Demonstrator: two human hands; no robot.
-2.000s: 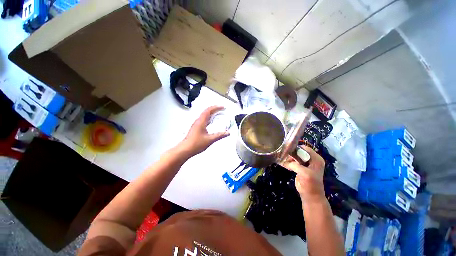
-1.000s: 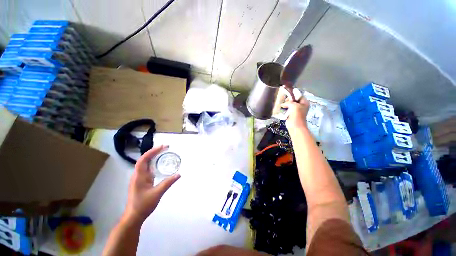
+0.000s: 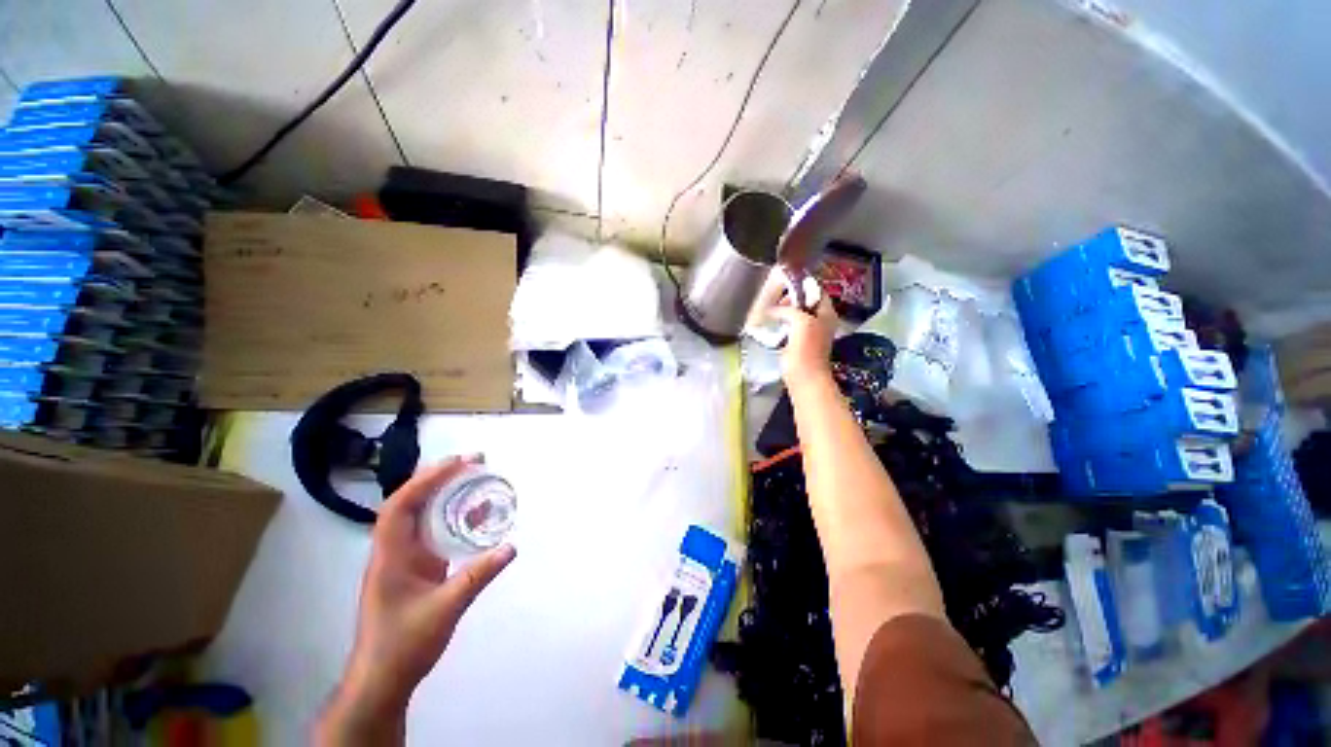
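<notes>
My left hand (image 3: 423, 562) holds a small clear plastic cup (image 3: 479, 512) between thumb and fingers over the white table. My right hand (image 3: 803, 324) grips the handle of a silver metal pitcher (image 3: 726, 272) at the back, near the wall. The pitcher's brownish lid (image 3: 822, 219) stands open above the handle. The pitcher looks slightly tilted; whether it touches the table is hard to tell. A blue and white retail box (image 3: 679, 620) lies on the white table between my arms.
A black steering-wheel-shaped object (image 3: 358, 447) lies left of the cup. Black coiled cables (image 3: 818, 584) heap under my right forearm. Blue boxes (image 3: 1117, 365) stack at the right, more (image 3: 88, 263) at the left. Cardboard (image 3: 358, 311) leans at the back; a carton (image 3: 132, 562) is front left.
The view has turned from the left toward the wall. The pitcher has moved away from the cup to the back near the wall, its lid open. The cup stays in my left hand.
</notes>
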